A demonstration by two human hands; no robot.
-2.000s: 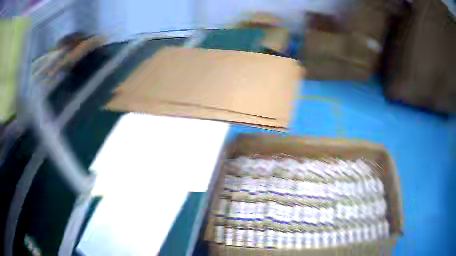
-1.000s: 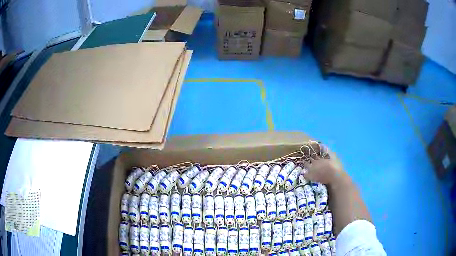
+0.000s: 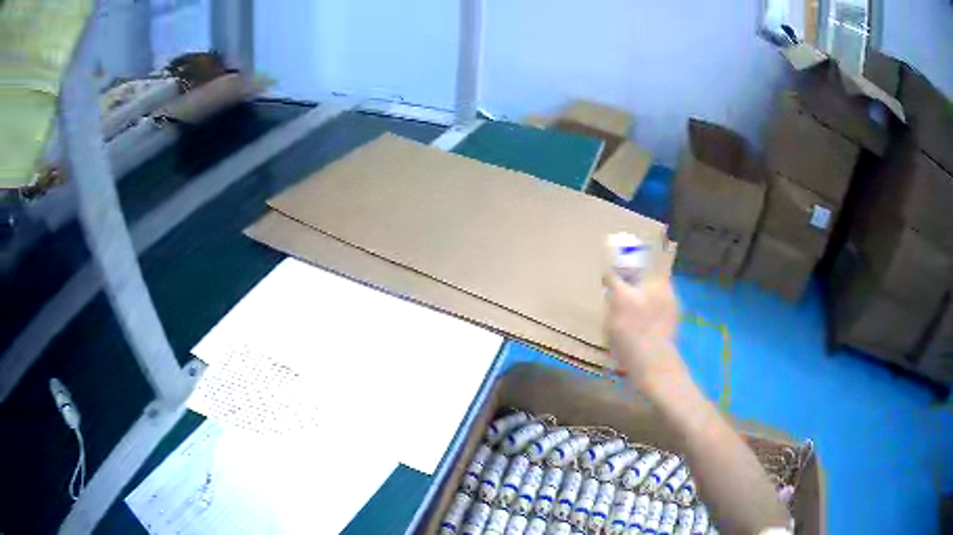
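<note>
My right hand is raised above the far side of the open carton, in front of the cardboard sheets. It is closed around a white piece with a blue band, blurred, its end sticking up from the fingers. The carton holds rows of white pieces with blue bands, with thin cords along their far ends. My forearm crosses the carton's right part and hides some pieces. My left hand is not in view.
Brown cardboard sheets lie on the dark green table beyond white papers and a dotted sheet. One corded piece lies at the left behind a metal post. Cartons stand on the blue floor.
The view has swung left, so the carton now appears lower right. My right hand has left the carton's far right corner and is now raised with a white piece in it.
</note>
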